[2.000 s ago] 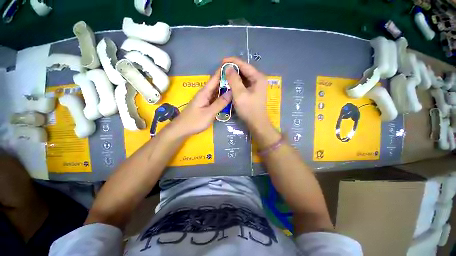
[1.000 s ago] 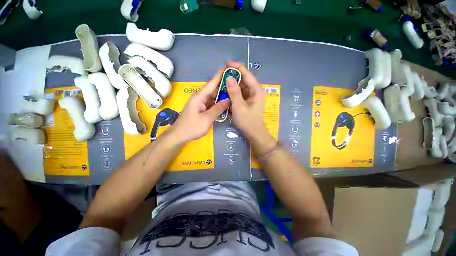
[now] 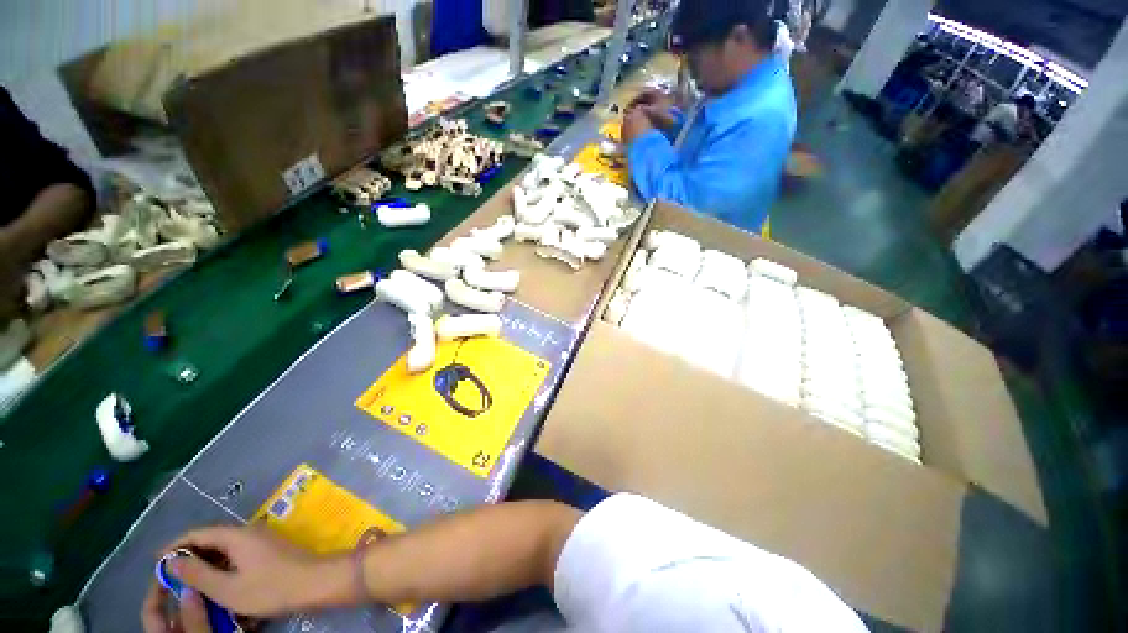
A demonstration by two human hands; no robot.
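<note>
A white housing half (image 3: 168, 564) with a blue battery pack (image 3: 218, 615) in it is at the lower left. My right hand (image 3: 254, 571) holds it, fingers over its upper end. Only fingertips of my left hand (image 3: 157, 611) show, at the housing's near side by the bottom edge of the picture; the rest is cut off. The circuit board inside cannot be made out. The hands are above the grey and yellow printed carton mat (image 3: 297, 420).
White housings (image 3: 468, 278) lie at the mat's far end. An open cardboard box (image 3: 742, 427) of white housings stands at right. The green conveyor (image 3: 247, 322) carries beige parts (image 3: 448, 158) and batteries (image 3: 356, 282). A person in blue (image 3: 724, 136) works beyond.
The view has swung right and up, so box, belt and person show. My hands now appear at the lower left, the left one mostly out of view, still at the housing.
</note>
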